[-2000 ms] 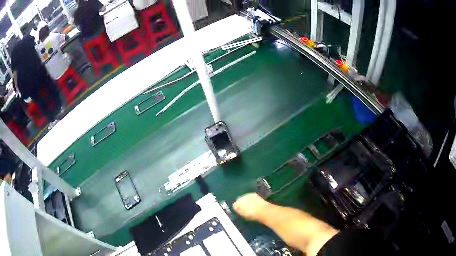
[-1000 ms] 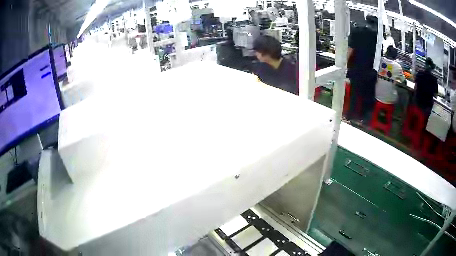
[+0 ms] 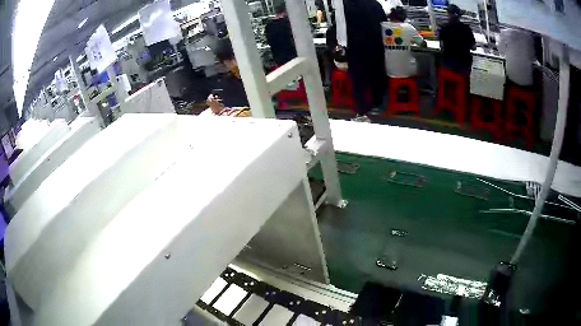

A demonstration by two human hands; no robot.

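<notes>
Neither of my hands is in the picture. A row of black phone middle frames with white centres (image 3: 259,308) lies on the white infeed track (image 3: 341,291), at the bottom centre, running in beside the white machine housing (image 3: 185,210). A flat black mat (image 3: 377,304) lies to the right of the row, cut by the bottom edge. A dark block (image 3: 501,278) stands at the foot of the pale post (image 3: 549,159) at the lower right.
The green surface (image 3: 439,235) bears thin frame outlines (image 3: 406,179), small dark pieces (image 3: 386,263) and a silvery-white patch (image 3: 455,285). A white frame post (image 3: 251,63) rises from the housing. Red stools (image 3: 403,95) and several people (image 3: 400,48) are beyond.
My bare hand, in view at the lower right two seconds ago, is out of the picture. The view has swung left to the housing, then partly back right and closer to the green surface.
</notes>
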